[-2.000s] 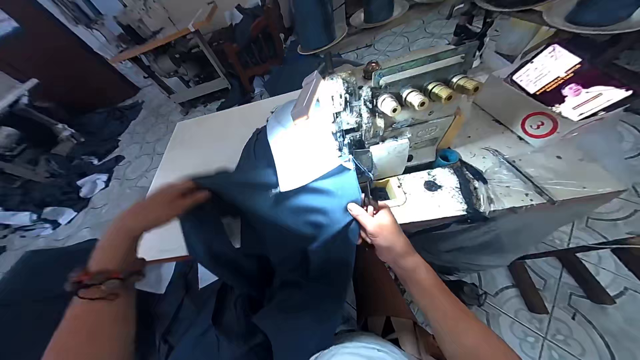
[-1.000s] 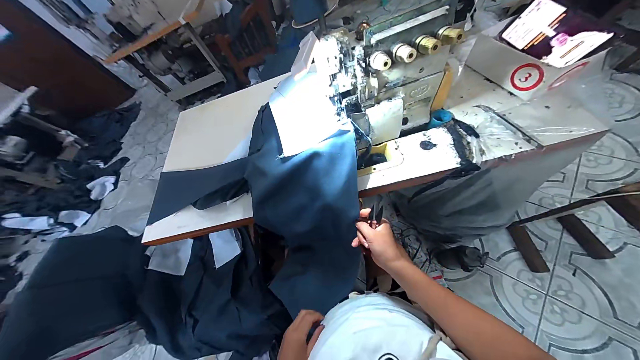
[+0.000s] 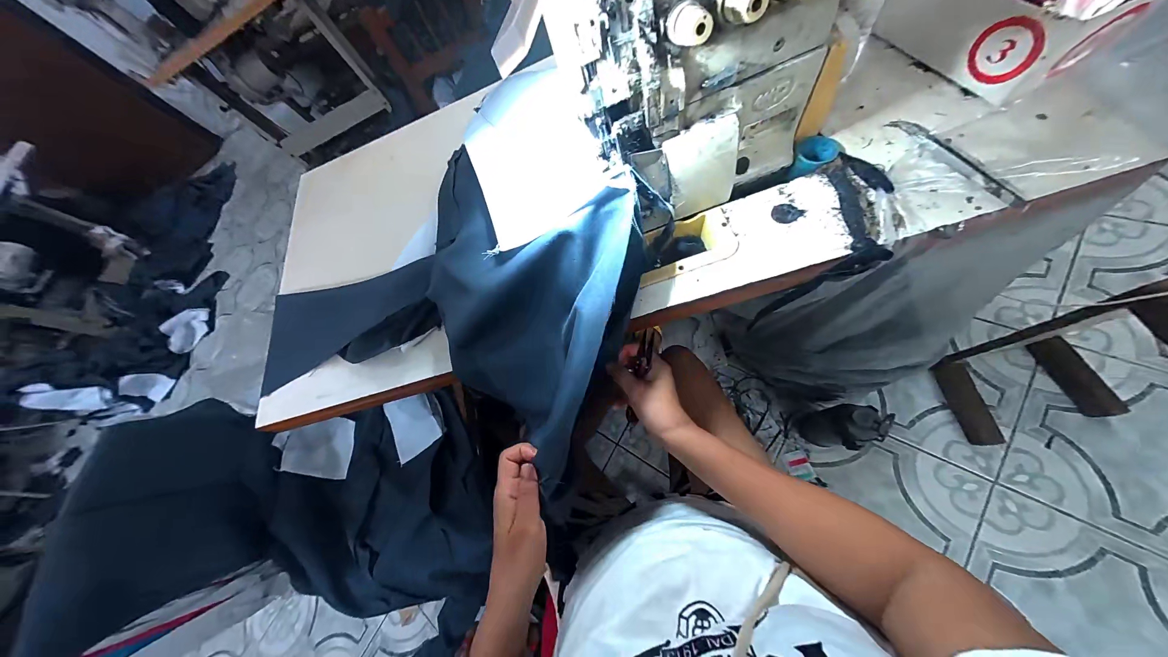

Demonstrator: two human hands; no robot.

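Observation:
Dark blue fabric drapes over the front edge of the sewing table, with a bright white piece on top near the needle area of an industrial sewing machine. My left hand grips the lower hanging edge of the fabric between thumb and fingers. My right hand, below the table's front edge, holds a small dark tool, perhaps thread snips, beside the fabric's right edge. Whether its fingers also touch the cloth cannot be told.
More dark fabric with white pieces hangs at lower left. A blue cup-like holder stands right of the machine, near a white box. Grey plastic sheeting hangs from the table's right side. Wooden slats lie lower right.
My left hand has moved from over the fabric at the left down to its lower edge. The fabric now hangs over the table's front. The view has moved closer to the table.

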